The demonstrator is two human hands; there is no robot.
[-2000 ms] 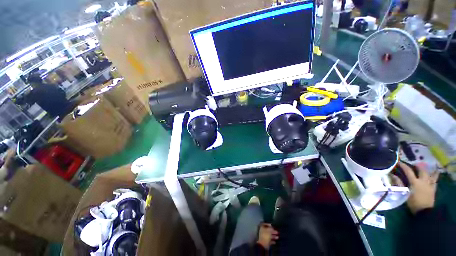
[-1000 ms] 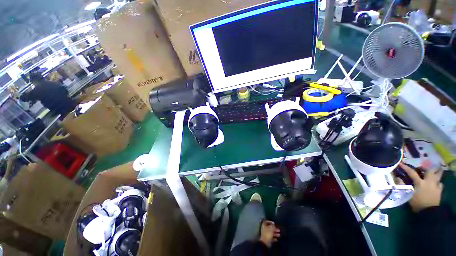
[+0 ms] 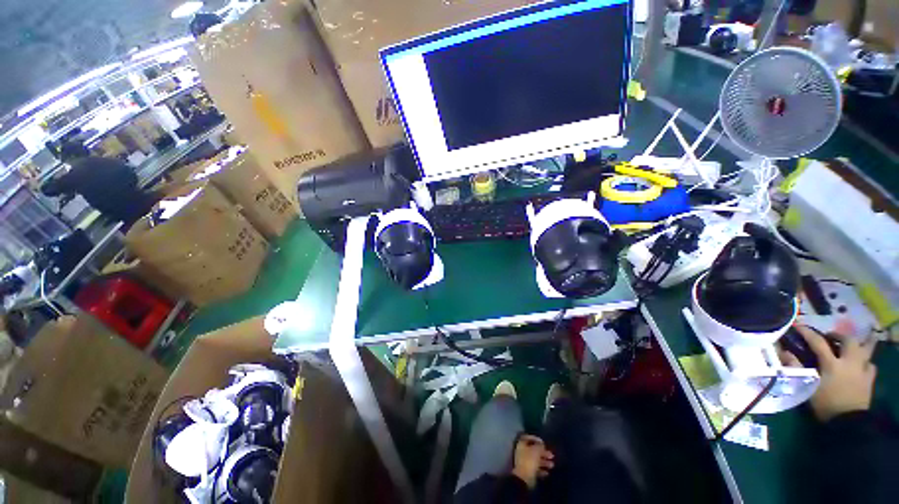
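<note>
My right hand [image 3: 844,376] rests on a black computer mouse [image 3: 814,344] at the right, partly hidden behind the nearest dome camera [image 3: 749,285]. My left hand [image 3: 533,460] lies on my lap, small in view, fingers loosely bent, with nothing visible in it. Two more white and black dome cameras stand on the green bench, one at left [image 3: 405,248] and one at centre [image 3: 574,251]. The monitor [image 3: 527,89] shows a window with a large dark area and a white left strip.
A black keyboard [image 3: 478,220] lies under the monitor. A black rounded device [image 3: 355,187] is left of it. A yellow and blue coil [image 3: 641,202], a fan [image 3: 781,102] and a long white box [image 3: 850,231] are at right. An open carton [image 3: 212,369] holds cameras. A person [image 3: 94,182] is at far left.
The whole view has shifted slightly, so the bench things sit a little further right. My right hand stays on the mouse and my left hand stays on my lap.
</note>
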